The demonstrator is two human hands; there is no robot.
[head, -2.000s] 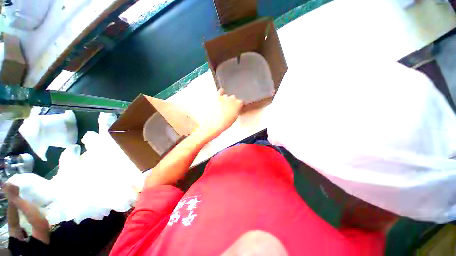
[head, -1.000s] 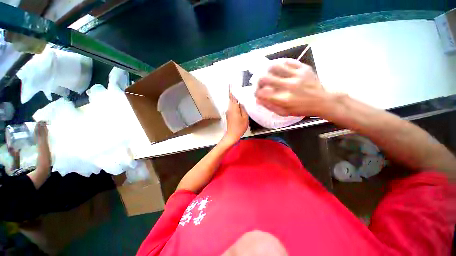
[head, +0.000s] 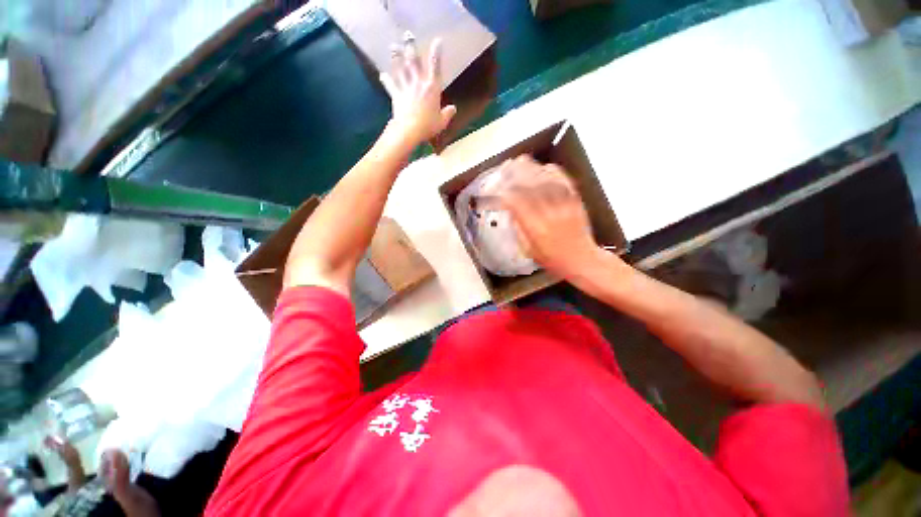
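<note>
An open brown individual carton [head: 598, 202] stands on the cream-white bench in front of me, with a white bagged product [head: 492, 234] inside it. My right hand [head: 545, 212] is in the carton's mouth on top of the bagged product, blurred; whether its fingers grip it I cannot tell. My left hand [head: 416, 99] is stretched forward, fingers spread, at a closed-looking carton [head: 409, 30] on the dark green belt, and seems to touch its near side. A second open carton [head: 399, 254] stands left on the bench, partly hidden by my left forearm.
A puffy white heap of bagged products [head: 192, 343] lies at the bench's left end, near a coworker's hands [head: 116, 480]. A big carton [head: 838, 273] with small bagged parts [head: 752, 273] is below the bench at right. A green metal bar [head: 202, 200] crosses at left.
My left hand has left the near carton's side and reached forward to a carton on the belt. The bagged product is now down inside the near carton, my right hand still on it.
</note>
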